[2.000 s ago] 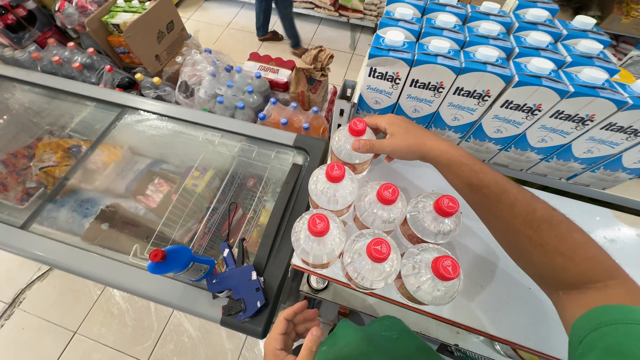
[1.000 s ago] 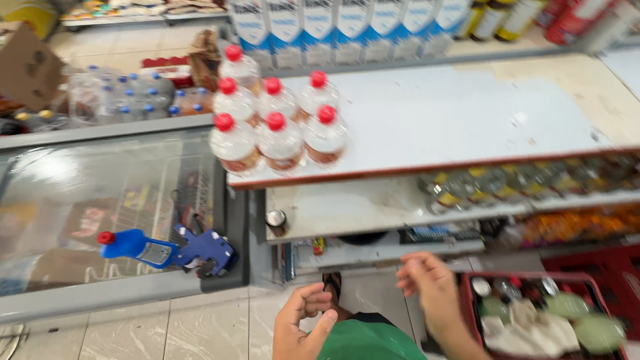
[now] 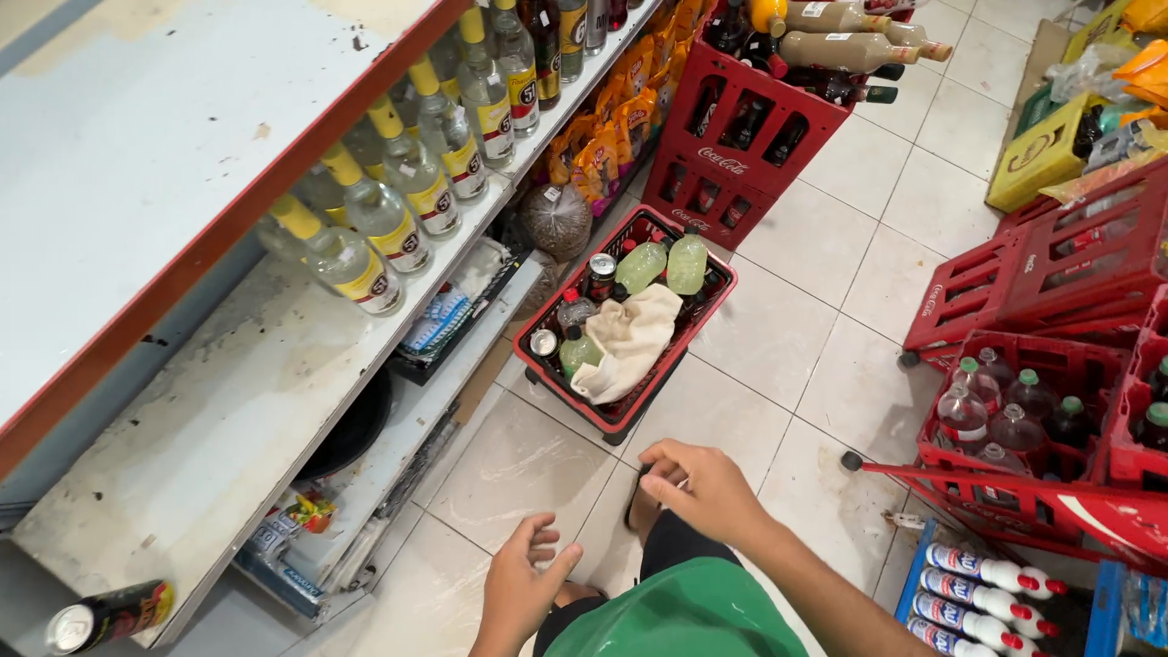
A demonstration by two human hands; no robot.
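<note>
Both my hands hang in the air over the tiled floor, in front of my green shirt. My left hand [image 3: 529,575] is empty, its fingers apart and slightly curled. My right hand [image 3: 703,488] is empty too, its fingers bent and thumb apart, nearest to a red and black shopping basket [image 3: 630,422]. That basket stands on the floor beyond my hands. In it lie a cream cloth [image 3: 630,342], a green-tinted bottle [image 3: 687,263] among several bottles, and a can [image 3: 601,274]. Glass bottles with yellow caps [image 3: 415,173] stand in rows on the shelf at left.
A shelf unit [image 3: 228,438] runs along the left, with a dark can [image 3: 114,616] at its near end. Stacked red bottle crates [image 3: 730,155] stand past the basket. More red crates [image 3: 1013,347] and a blue crate of white bottles [image 3: 972,584] are at right.
My right hand was on a red-capped bottle two seconds ago; it has let go and moved down toward my body. The view has swung far to the right, away from the freezer and those bottles.
</note>
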